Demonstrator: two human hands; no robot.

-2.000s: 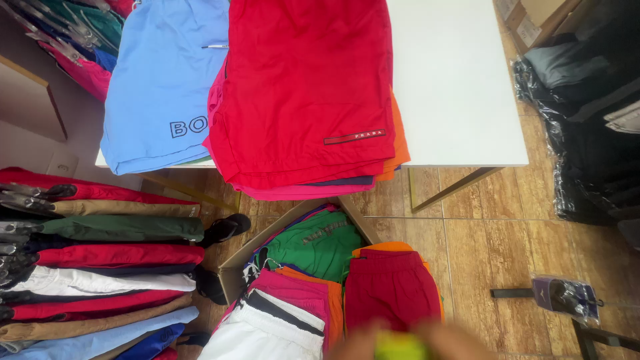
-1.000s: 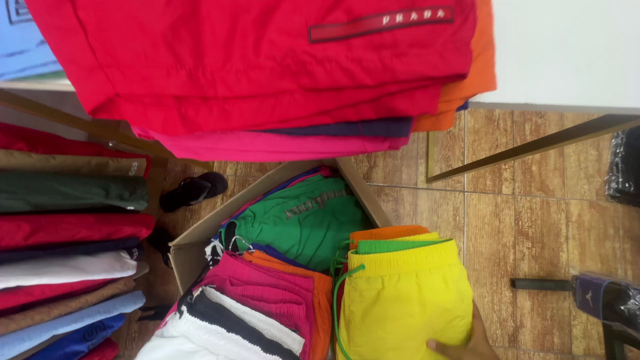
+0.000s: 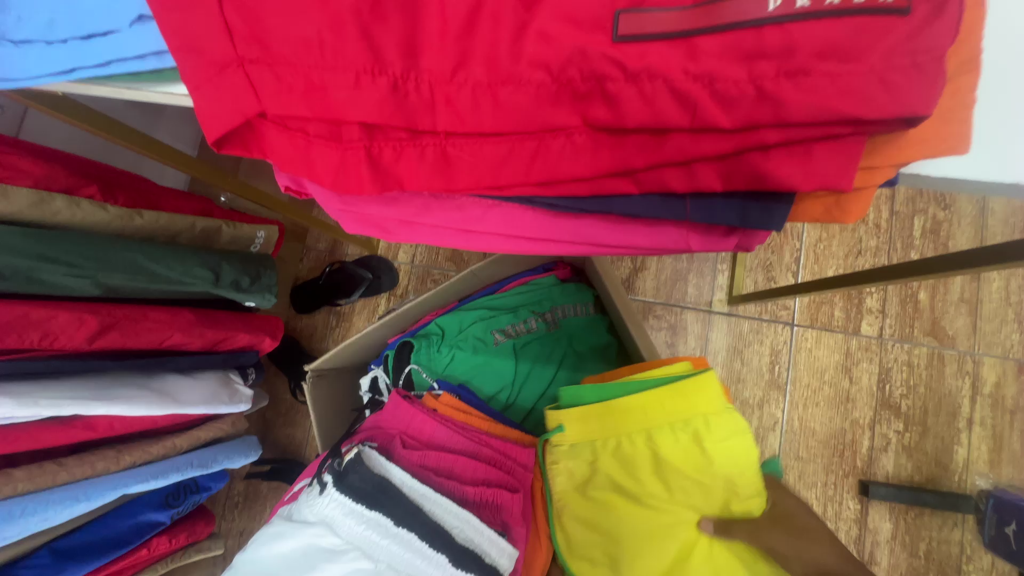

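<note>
My right hand (image 3: 780, 528) grips the right edge of a pair of yellow shorts (image 3: 648, 472) with a green drawstring, the thumb on top. Green and orange garments show behind the yellow waistband. My left hand is not visible. Left of the yellow pair lie white shorts (image 3: 320, 532), with dark and pink shorts (image 3: 472, 464) behind them. These piles overlap the near side of an open cardboard box (image 3: 624, 312), which holds green shorts (image 3: 520, 344) with lettering across them.
A stack of red shorts (image 3: 520, 96) overhangs the table (image 3: 1004, 120) above the box. Light blue shorts (image 3: 80, 40) lie beside it. Hanging garments (image 3: 128, 328) line the left. Black flip-flops (image 3: 344, 284) are on the floor, and a metal table leg (image 3: 872, 276) stands at right.
The yellow shorts now lie on the right-hand pile, where red shorts showed on top two seconds ago. The view has moved closer to the box.
</note>
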